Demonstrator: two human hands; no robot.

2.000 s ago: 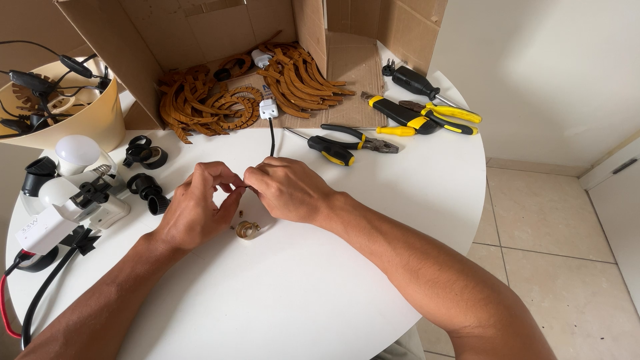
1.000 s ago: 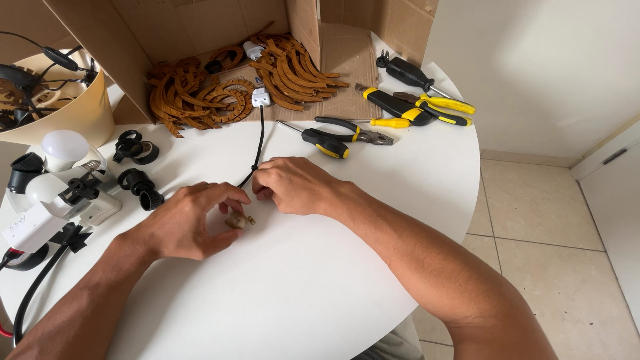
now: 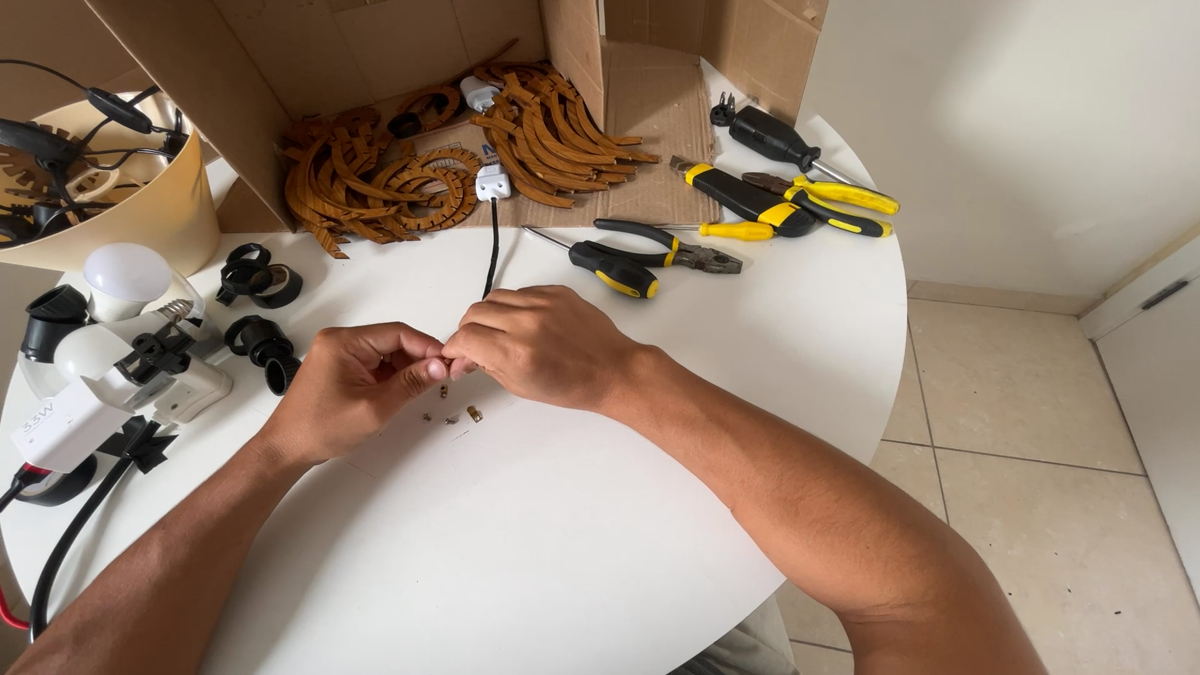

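Note:
My left hand (image 3: 370, 380) and my right hand (image 3: 539, 347) meet over the white round table (image 3: 525, 553), fingertips pinched together. Whatever lies between them is hidden by the fingers. A black cable (image 3: 494, 248) runs from a white plug connector (image 3: 492, 182) down behind my right hand; its lower end is out of sight. Several small metal parts lie on the table just below my fingertips, among them a brass-coloured terminal piece (image 3: 475, 413).
Behind my hands lie combination pliers (image 3: 708, 258), screwdrivers (image 3: 619, 272), a utility knife (image 3: 745, 199) and more pliers (image 3: 844, 195). Brown curved pieces (image 3: 366, 183) fill an open cardboard box (image 3: 577, 56). At left are bulbs (image 3: 127, 272), black sockets (image 3: 262, 342) and a cream bin (image 3: 178, 202).
My left hand has moved up to meet my right hand's fingertips. A second ago it was at a small brass-coloured piece on the table; several small parts now show there.

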